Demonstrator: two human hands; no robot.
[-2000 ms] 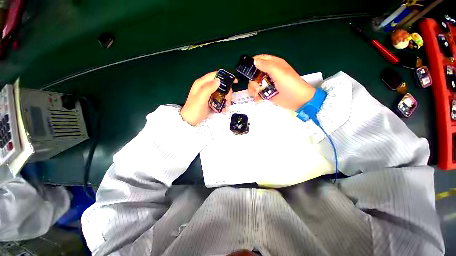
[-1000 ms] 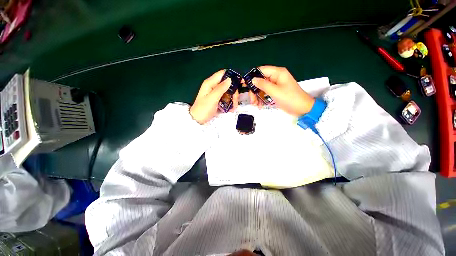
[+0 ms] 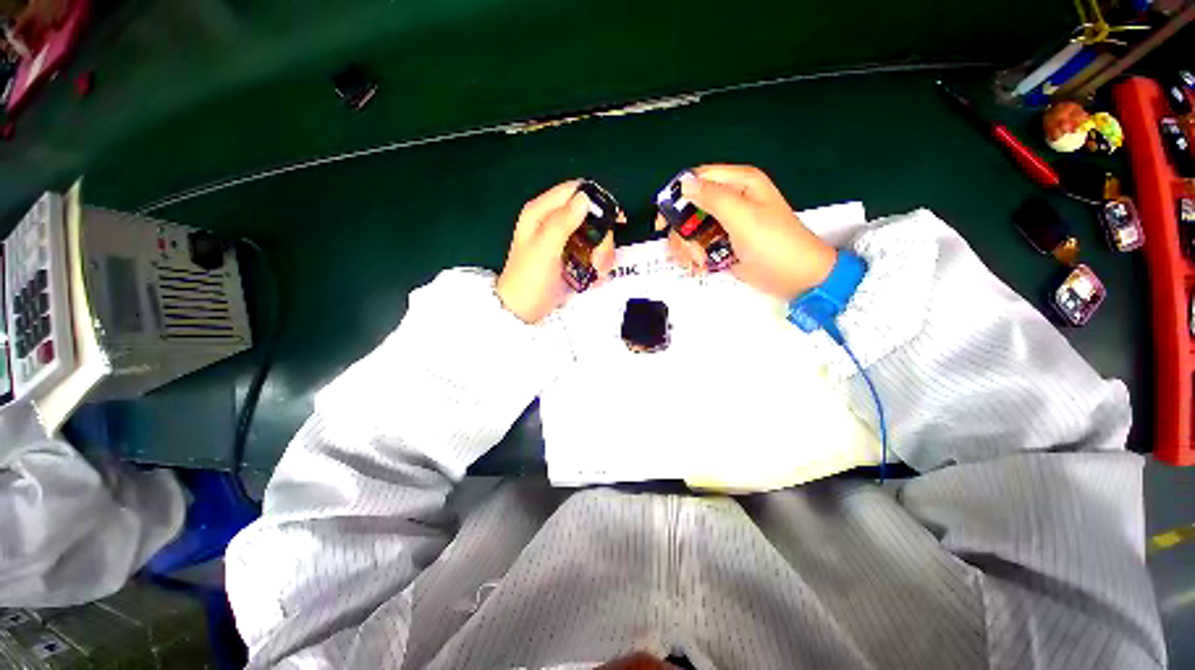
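My left hand [image 3: 536, 257] holds a semi-finished smartwatch unit [image 3: 596, 213], its dark screen up and its open case below, joined by an orange-brown flex cable. My right hand [image 3: 760, 236] holds a second unit [image 3: 678, 200]; its screen shows white with red and green, and its open case hangs below. Both thumbs are at the screens. The two units are apart. A third watch unit [image 3: 645, 325] with a black screen lies alone on the white paper [image 3: 708, 406] between my forearms. A blue wrist strap [image 3: 830, 291] is on my right wrist.
Right: a red tray [image 3: 1165, 314] with watches, two open units [image 3: 1077, 295] beside it, a red-handled tool [image 3: 1025, 156], a small ornament [image 3: 1077, 127] and pens. Left: a vented box [image 3: 184, 301] with a calculator [image 3: 36, 308]. A dark unit [image 3: 355, 88] lies beyond the pale seam.
The two held units have moved apart from each other since one second ago. The right unit's screen now shows white, red and green. The far unit beyond the seam has shifted right in view.
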